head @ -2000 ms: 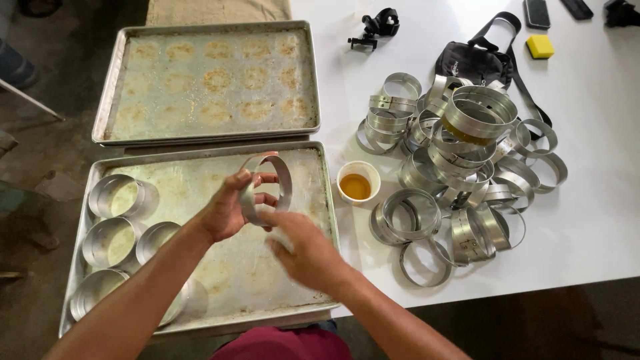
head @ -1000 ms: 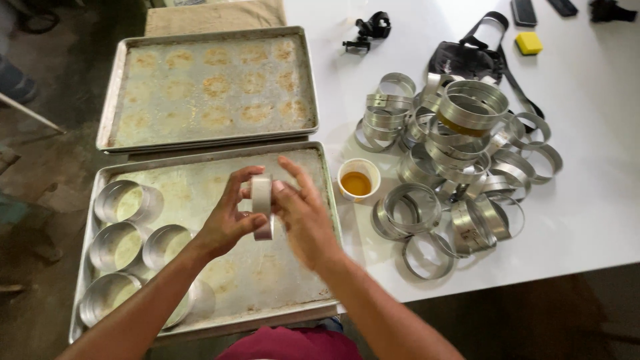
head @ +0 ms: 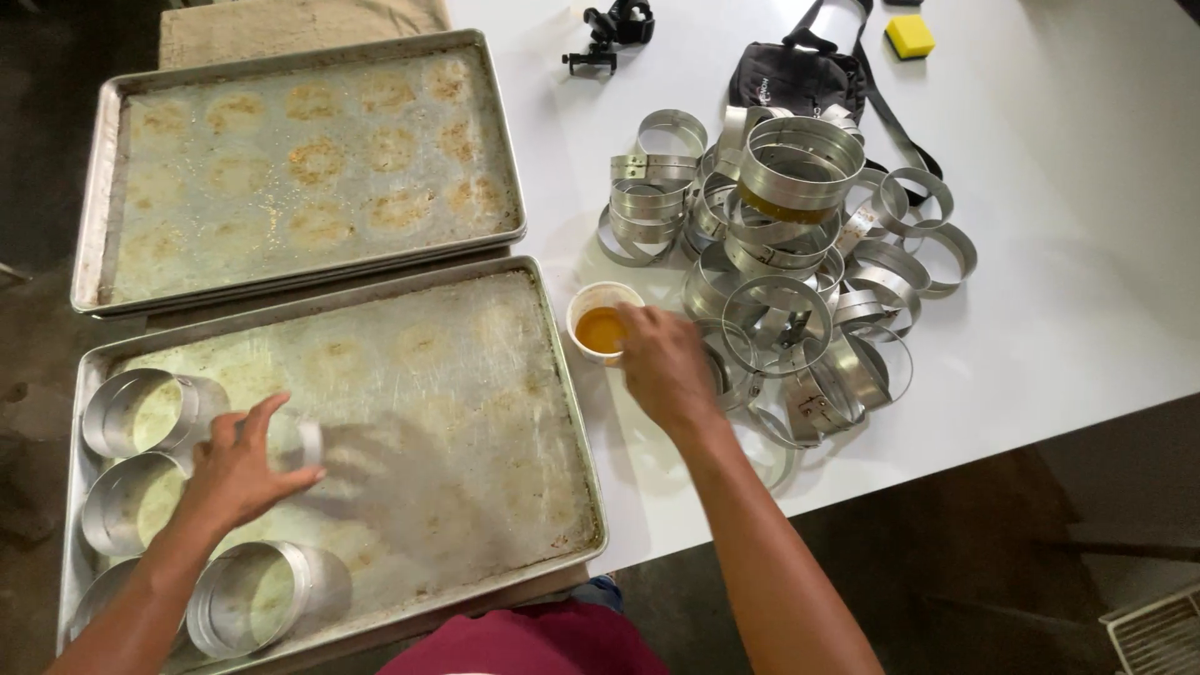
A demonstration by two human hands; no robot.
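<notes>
My left hand (head: 248,459) is over the left part of the near baking tray (head: 469,427), with a blurred metal ring (head: 307,442) between its thumb and fingers; the grip is partly unclear. My right hand (head: 661,361) reaches to a small white cup (head: 605,291) of amber liquid (head: 598,330). Its fingers are bunched at the cup's right side, and their tips are blurred and partly hidden. Several metal rings stand on the tray's left side, including a top ring (head: 141,412) and a lower one (head: 248,600). My left forearm covers part of that group.
Behind lies another baking tray (head: 314,159) with brown round marks. A heap of metal rings (head: 787,253) stands on the white table (head: 1059,225), right of the cup. Farther back are a black bag (head: 797,80), a black clamp mount (head: 614,33) and a yellow sponge (head: 909,37).
My right hand has left the ring that both hands were at and moved right to the cup. My left hand has moved left and lower over the tray.
</notes>
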